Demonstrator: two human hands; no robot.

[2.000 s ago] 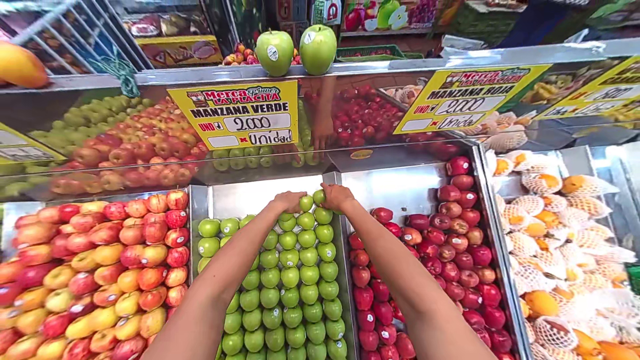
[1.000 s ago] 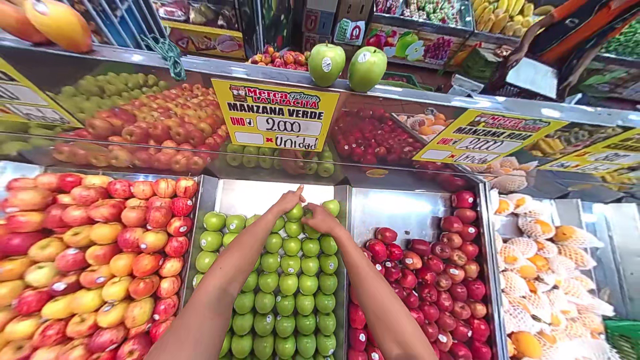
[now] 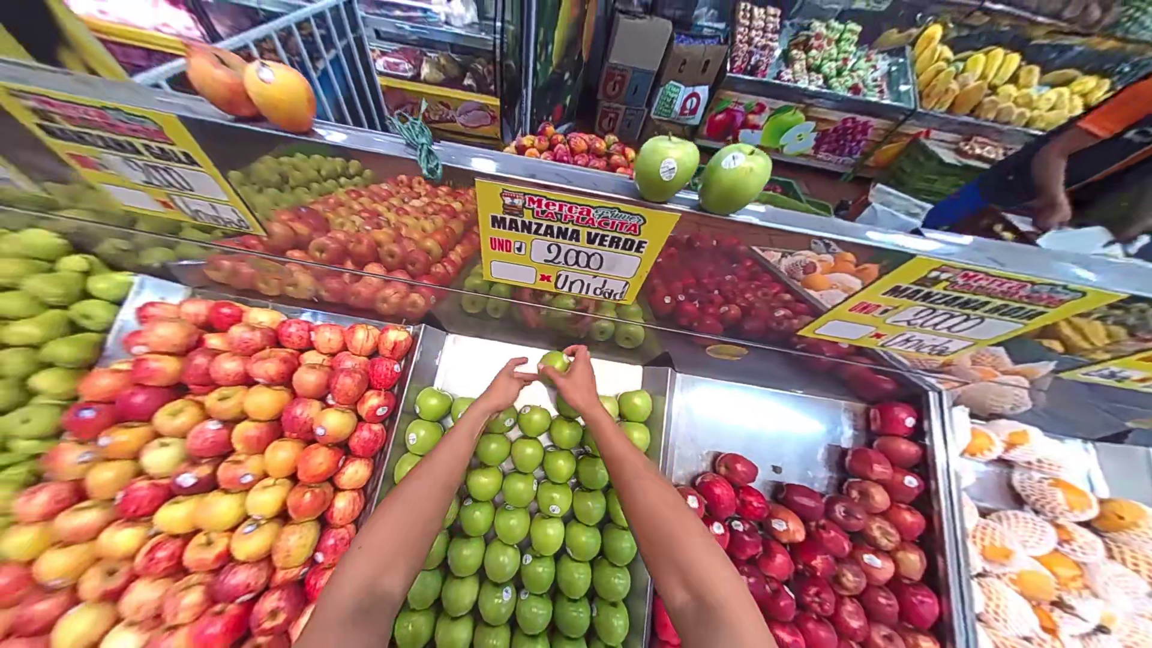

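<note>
My right hand (image 3: 574, 382) holds a green apple (image 3: 553, 362) above the back rows of the green apple bin. My left hand (image 3: 507, 385) is just left of it, fingers apart, with nothing seen in its grasp. Beneath both forearms lie rows of green apples (image 3: 546, 534) in a metal bin with a white back section (image 3: 463, 364). Two more green apples, one with a visible sticker (image 3: 666, 168) and one beside it (image 3: 735, 178), rest on the metal ledge above a yellow price sign (image 3: 572, 241).
Red-yellow apples (image 3: 225, 450) fill the bin at left, with green pears (image 3: 36, 333) beyond. Dark red apples (image 3: 837, 549) lie at right, next to net-wrapped orange fruit (image 3: 1035, 540). Two mangoes (image 3: 279, 94) sit on the ledge (image 3: 576, 171). Another person's hand (image 3: 1050, 210) shows at upper right.
Two seconds ago both hands were together at the back row of green apples; now they are apart, and the right one holds an apple. The other person's arm has come into view at upper right.
</note>
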